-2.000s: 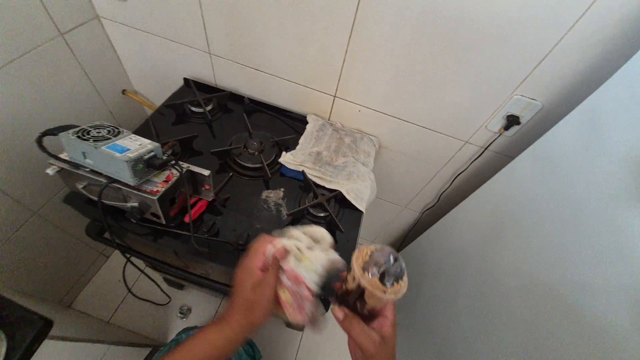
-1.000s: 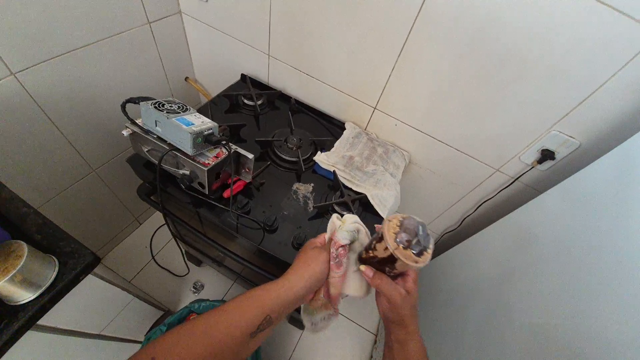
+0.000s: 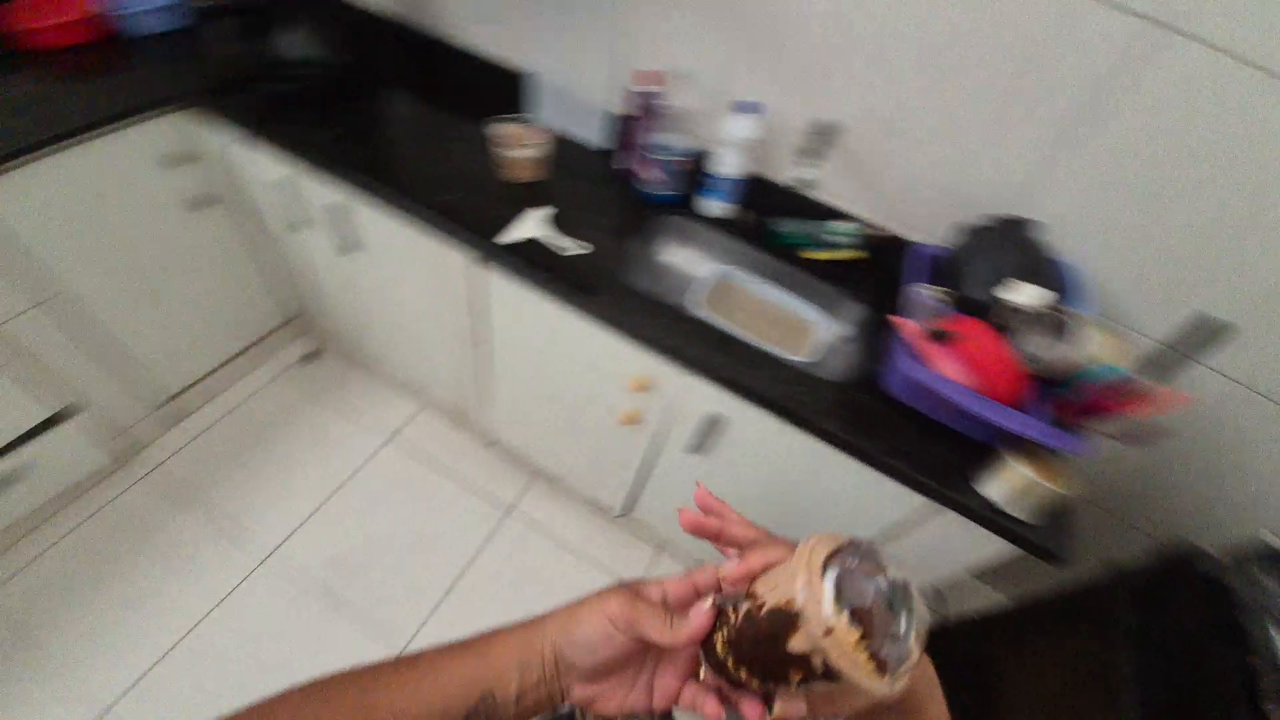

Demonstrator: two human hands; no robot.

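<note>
A clear plastic cup (image 3: pixel 800 630), smeared with a light brown and dark brown substance, lies tilted between my hands near the bottom of the view. My left hand (image 3: pixel 640 640) touches the cup's base end with its thumb and fingers. Behind and below the cup is my right hand (image 3: pixel 880 695), mostly hidden by it, with some fingers showing past its upper left side; it supports the cup. The frame is blurred, so the exact finger contacts are hard to tell.
Along the wall runs a black countertop (image 3: pixel 610 290) over white cabinets. It holds another cup (image 3: pixel 520 150), bottles (image 3: pixel 728 160), a sink (image 3: pixel 660 250), a purple basin (image 3: pixel 960 400) of kitchen items and a metal pot (image 3: pixel 1025 485) near its end. The stove's dark edge (image 3: pixel 1070 650) is lower right.
The view has swung from the stove to the sink counter. The cloth that my left hand held is no longer seen in it; that hand now touches the cup.
</note>
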